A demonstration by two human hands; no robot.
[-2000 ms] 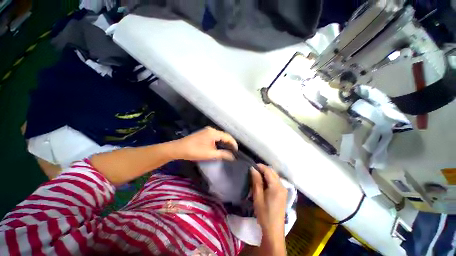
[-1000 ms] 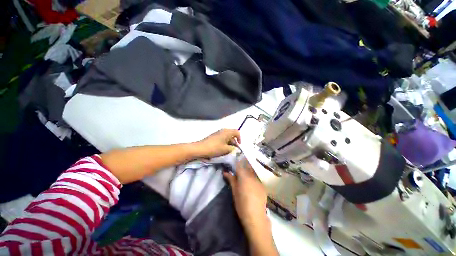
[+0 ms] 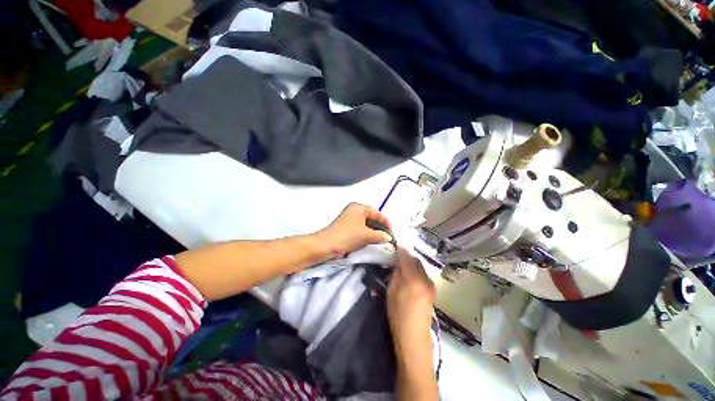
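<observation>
A grey garment piece with white lining hangs bunched over the table's near edge. My left hand pinches a small dark grey edge of it between thumb and fingers, just left of the sewing machine's needle area. My right hand is at the same edge, fingertips close to the left ones, on the garment's right side; its fingertips are partly hidden. The cream sewing machine head stands just beyond and right of my hands. The needle itself cannot be made out.
A larger grey pile with white parts lies on the far side of the white table. Navy garments lie behind it. White strips hang at the machine's near side. A purple cloth is at the right.
Since two seconds ago, the garment and both hands have gone from the lap to the machine area, and the view has shifted. Over the last second the hands remain together beside the machine head.
</observation>
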